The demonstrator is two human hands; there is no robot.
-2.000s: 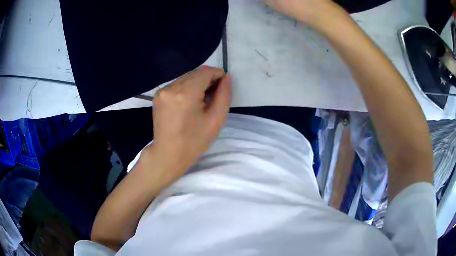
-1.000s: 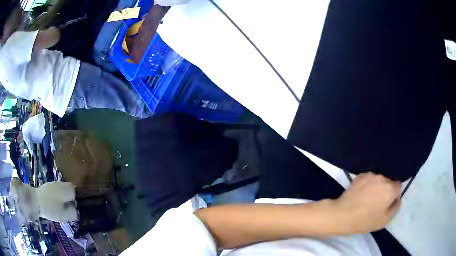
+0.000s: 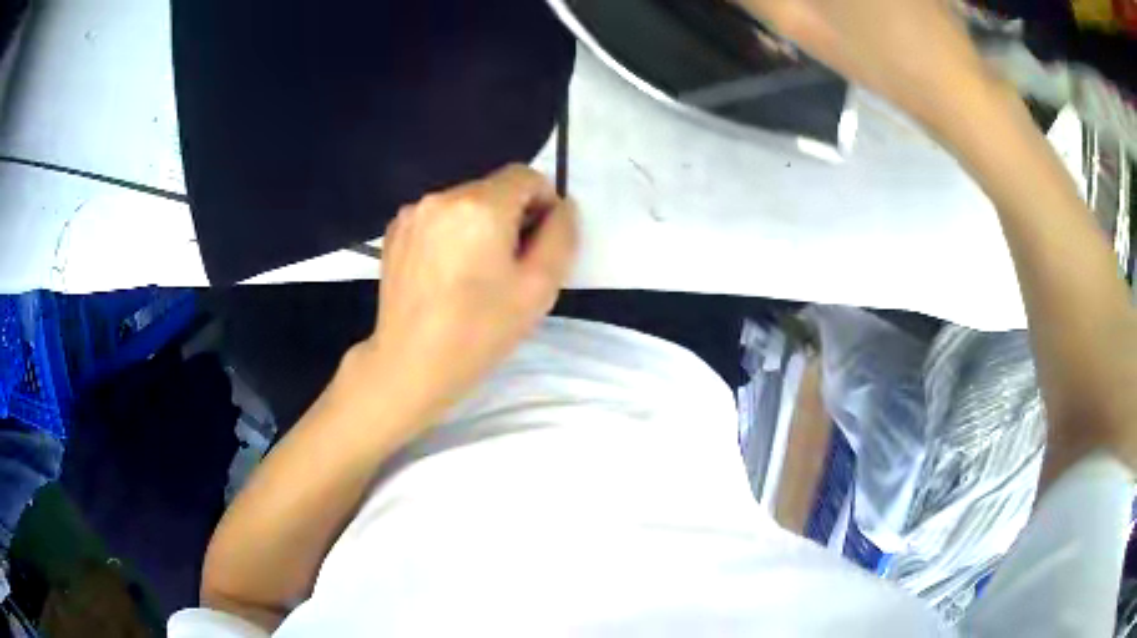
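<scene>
A black fabric panel lies on the white table cover, its curved edge towards me. My left hand is closed at the panel's near edge, pinching the narrow dark tape, which runs up from my fingers along the panel's right edge. My right hand is at the top edge, partly cut off and blurred, over the iron. The iron's dark plate with pale rim touches or nears the panel's right edge. Its handle is hidden, so my grip on it cannot be told.
Dark tape or cord crosses the cover at left. Blue crates stand below left. Plastic-wrapped bundles lie below the table at right. Red and yellow items show at the top right corner.
The view swung left and came back. Since the first frame, the iron has moved from the far right to beside the panel, with my right hand at it. My left hand keeps its place.
</scene>
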